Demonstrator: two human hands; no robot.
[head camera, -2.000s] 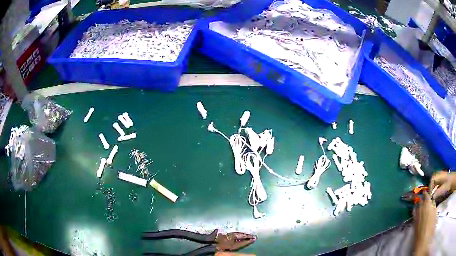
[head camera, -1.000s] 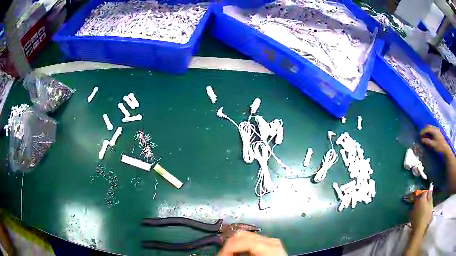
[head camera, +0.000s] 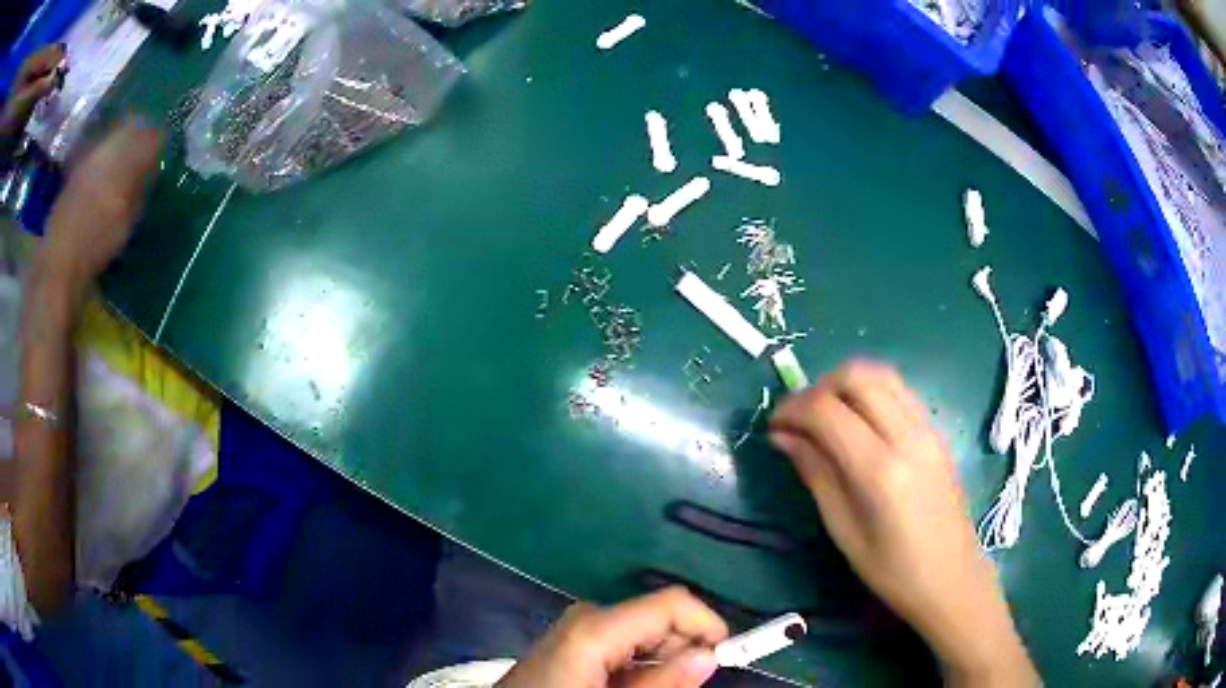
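My left hand (head camera: 619, 642) is at the bottom edge and holds a white plastic housing (head camera: 761, 641) between thumb and fingers; its end shows a dark opening. A white cord (head camera: 461, 673) shows beside this hand. My right hand (head camera: 874, 464) is over the table with fingertips close together, beside a few thin metal slivers (head camera: 756, 414). Whether it pinches something is hidden. It partly covers the greenish-yellow strip (head camera: 789, 367). The pliers' dark handles (head camera: 733, 526) lie between my hands, their jaws hidden.
Loose white covers (head camera: 678, 200), metal clips (head camera: 612, 327) and metal pins (head camera: 766, 276) lie beyond. Corded assemblies (head camera: 1035, 390) and a white parts pile (head camera: 1132, 571) are at right. Blue bins (head camera: 1143, 255) stand upper right, clear bags (head camera: 323, 101) upper left. Another person's arm (head camera: 54, 363) is at left.
The view has swung left and tilts. My left hand with the white housing has come into view. A hand earlier over the plier jaws is gone from there; my right hand is near the strips.
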